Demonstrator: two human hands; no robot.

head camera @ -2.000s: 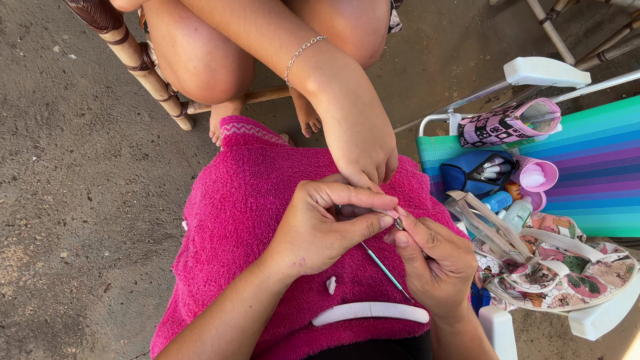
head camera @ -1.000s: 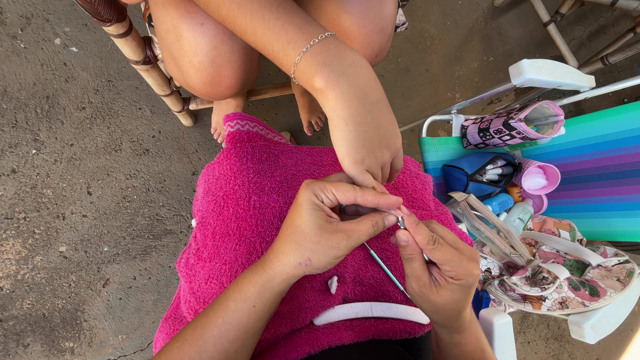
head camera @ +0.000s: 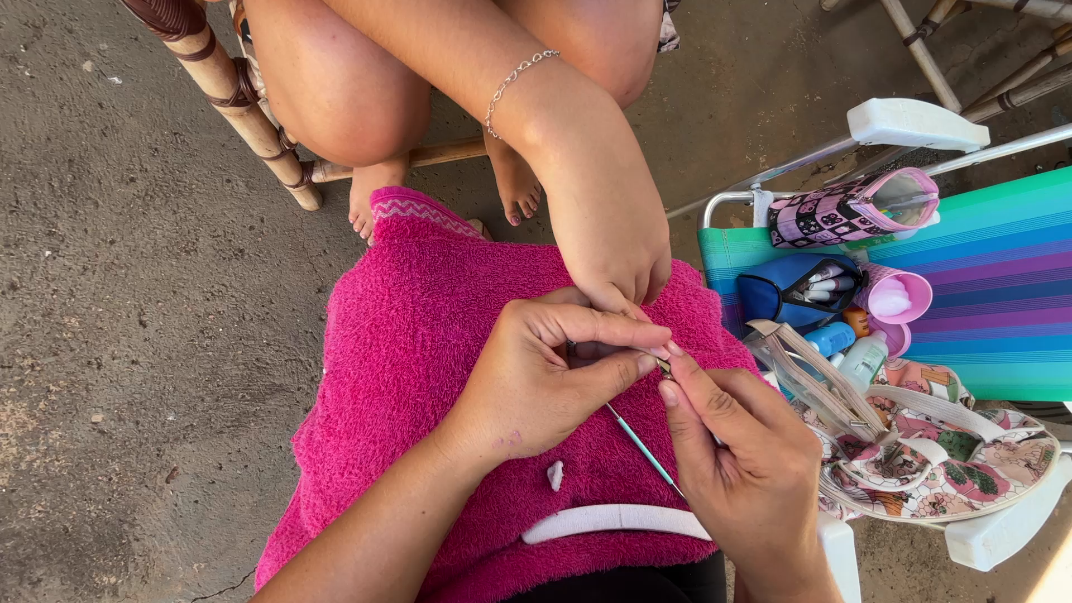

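Note:
My left hand [head camera: 557,377] pinches a fingertip of another person's hand [head camera: 607,209], which reaches in from above and wears a silver chain bracelet [head camera: 500,92]. Close against that fingertip, my right hand [head camera: 737,444] grips a small metal tool [head camera: 664,368], probably a cuticle nipper, mostly hidden by my fingers. A pink towel [head camera: 402,360] lies over my lap. On it rest a curved white nail file [head camera: 615,521], a tuft of cotton [head camera: 555,475] and a thin turquoise-handled tool [head camera: 645,454] whose lower end lies beside my right hand.
At the right, a striped folding chair [head camera: 997,285] holds a checkered pouch [head camera: 837,209], a blue case [head camera: 787,289], a pink cup with cotton [head camera: 900,295], bottles [head camera: 863,360] and a floral bag [head camera: 946,477]. The other person sits on a bamboo chair [head camera: 243,109] across from me.

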